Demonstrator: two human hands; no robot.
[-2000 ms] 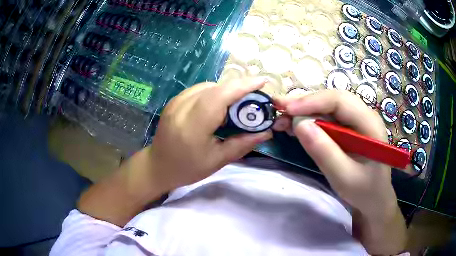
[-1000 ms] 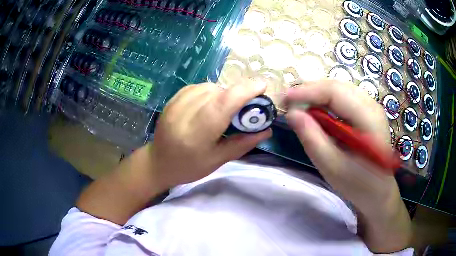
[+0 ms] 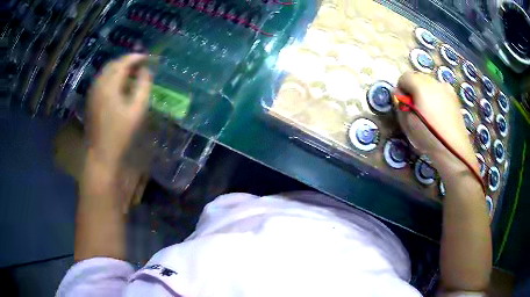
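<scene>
My right hand is over the clear tray on tan board, with a red test probe in it. The probe's handle is mostly hidden, and its red cord runs across the wrist. The fingertips are beside a speaker lying flat in the tray; I cannot tell if they touch it. My left hand is blurred, over the supply tray at left. Its fingertips are close to the dark speaker rows; whether they hold anything is unclear. Another speaker lies near the tray's front edge.
Other speakers lie in rows on the tray's right side, partly behind my right hand. A green label lies beside my left hand. Stacked trays stand at far left. A round white-rimmed device is at the upper right.
My hands have moved apart, left to the supply tray and right to the tan-backed tray. The speaker has left my left hand. The probe has turned and is mostly covered.
</scene>
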